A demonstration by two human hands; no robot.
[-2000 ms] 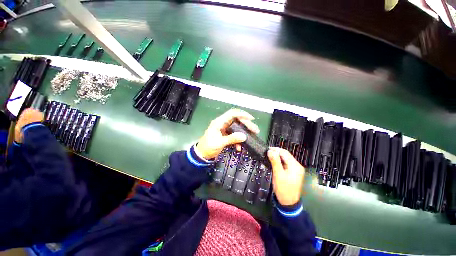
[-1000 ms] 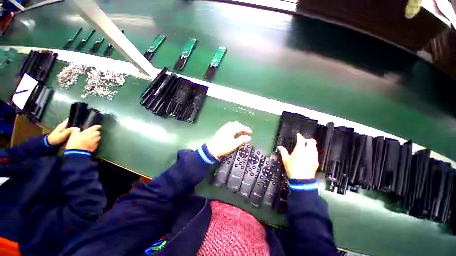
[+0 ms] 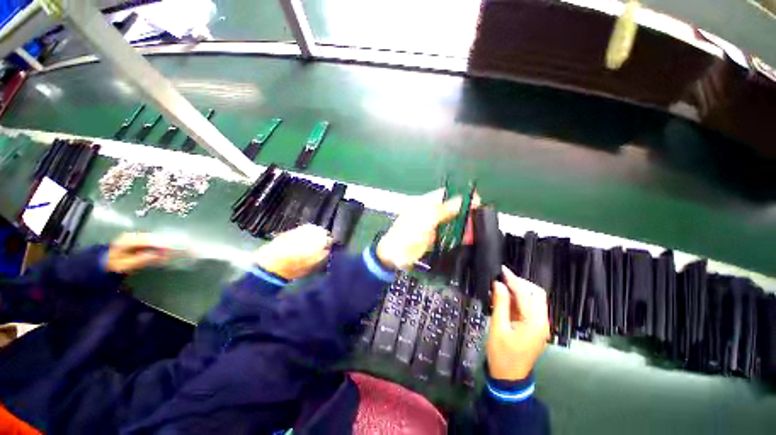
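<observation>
My left hand (image 3: 415, 231) holds a green circuit board (image 3: 458, 219) with its fingertips; the board is blurred, and I cannot tell if it is one or two. My right hand (image 3: 519, 327) grips the lower end of a dark plastic shell (image 3: 487, 255), held upright just right of the board. Whether they touch is unclear. Below my hands, several black remotes with small buttons (image 3: 425, 327) lie side by side on the green bench. A long row of black shells (image 3: 638, 293) lies at the right.
A neighbour's hand (image 3: 293, 251) is beside my left sleeve, near a pile of black shells (image 3: 298, 200); the other (image 3: 140, 252) is blurred. Small metal parts (image 3: 174, 189) lie at left. Boards (image 3: 312, 144) lie beyond the white strip (image 3: 387, 200). A pale post (image 3: 170, 98) slants down.
My left hand has moved up and right and taken hold of a circuit board; the nearest far board has gone. My right hand has picked up a shell. The neighbour's hand has reached the middle pile.
</observation>
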